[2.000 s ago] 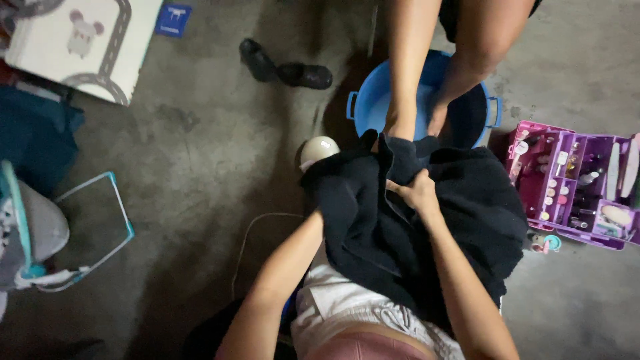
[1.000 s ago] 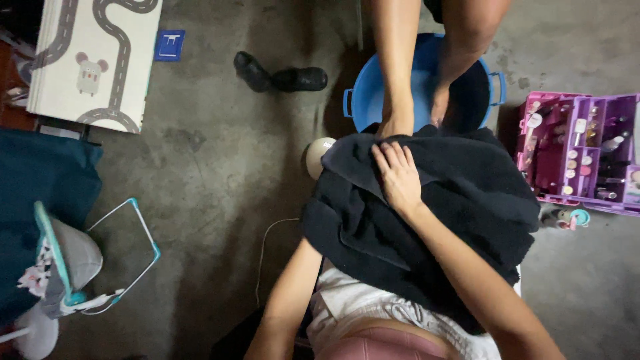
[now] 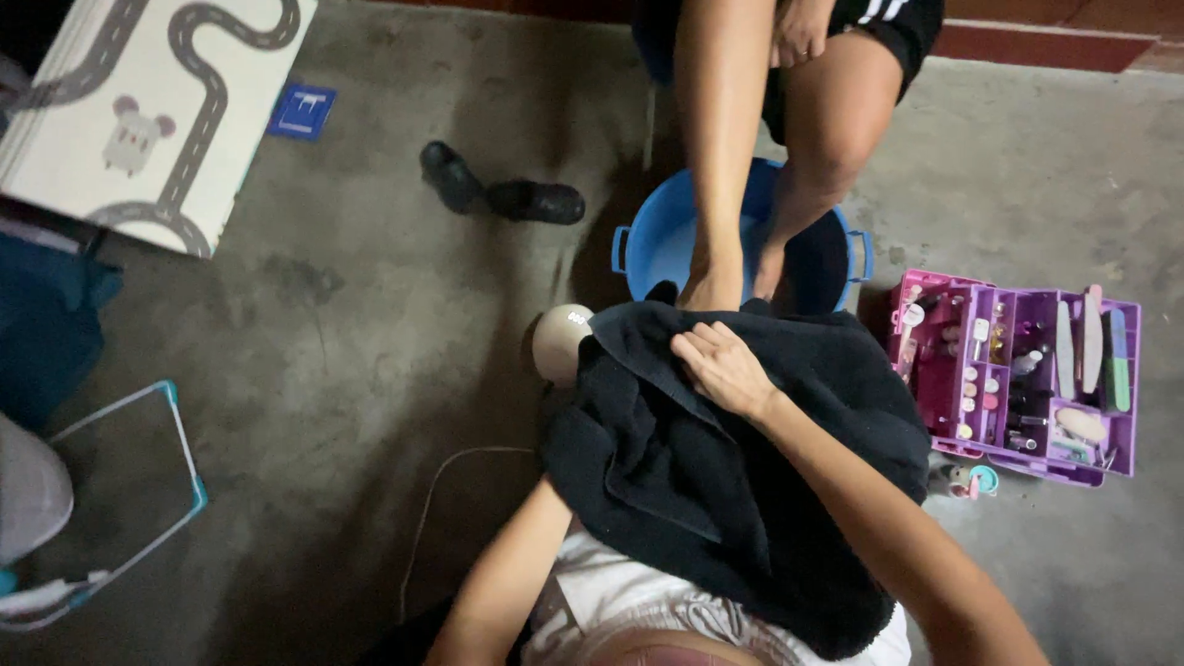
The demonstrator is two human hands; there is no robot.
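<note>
A black towel point(image 3: 740, 444) lies across my lap and over one foot of the person facing me. That person's leg point(image 3: 721, 120) reaches down to the towel's far edge. On top of the cloth, my right hand point(image 3: 726, 370) has its fingers curled and grips a fold beside the covered foot. My left hand is hidden under the towel; only the forearm point(image 3: 518, 564) shows, so its grip cannot be seen. The person's other foot point(image 3: 770, 273) is in a blue plastic tub point(image 3: 657, 231) with two handles, just beyond the towel.
An open pink and purple case point(image 3: 1004, 379) with nail polish bottles and nail files stands at the right. A white rounded device point(image 3: 561, 344) is left of the towel. Black shoes point(image 3: 536, 201), a road-print mat point(image 3: 139, 139) and a teal-jointed frame point(image 3: 190, 453) are farther left. A cable point(image 3: 416, 536) crosses the floor.
My right hand lay flatter on the towel one second ago; its fingers are now curled into the cloth. Two seconds ago the towel was bunched more around the foot.
</note>
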